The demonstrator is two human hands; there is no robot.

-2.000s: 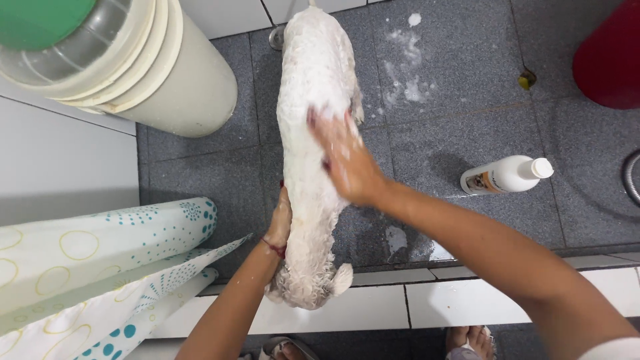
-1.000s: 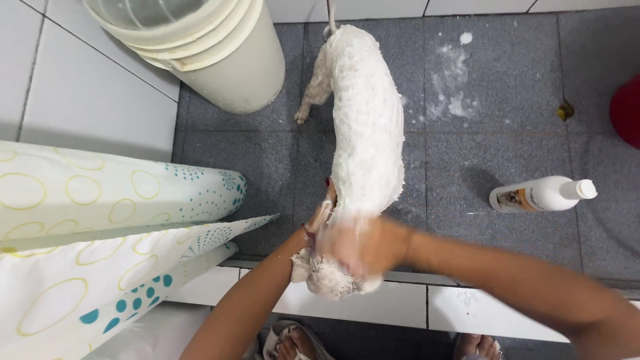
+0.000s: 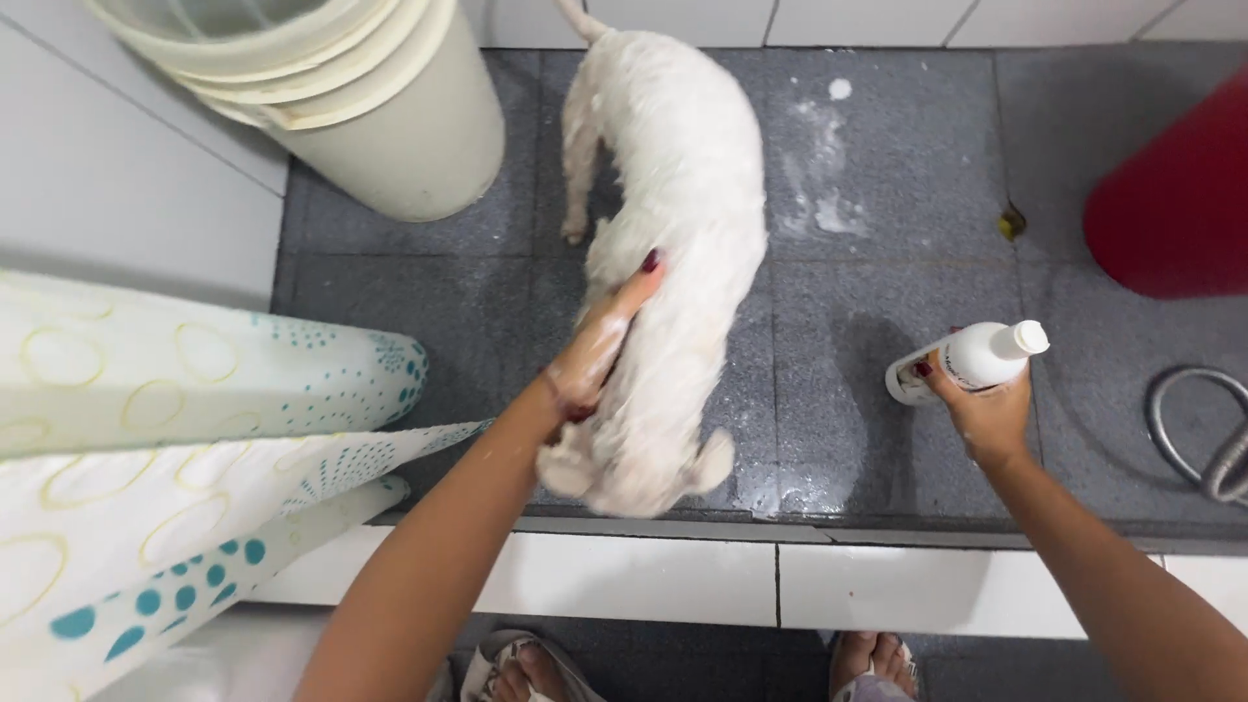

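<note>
A wet white dog [image 3: 682,195] stands on the grey tiled shower floor, its head toward me and its tail toward the far wall. My left hand [image 3: 606,346] rests against the dog's side near the shoulder, thumb on its back, the other fingers hidden beneath its body. To the right, my right hand [image 3: 985,409] is wrapped around a white plastic bottle [image 3: 985,353] with a white cap and a printed label. The bottle is upright. Whether its base touches the floor I cannot tell.
Stacked pale plastic buckets [image 3: 400,127] stand at the back left, beside a patterned shower curtain [image 3: 195,380]. A red bucket [image 3: 1180,195] and a metal shower hose [image 3: 1160,419] are on the right. Foam [image 3: 824,175] lies on the floor. A white tiled curb [image 3: 663,575] runs before my feet.
My right hand has left the dog's head and moved right to the bottle, taking hold of it. My left hand remains at the dog's side. The dog's tail end has swung left since the oldest frame.
</note>
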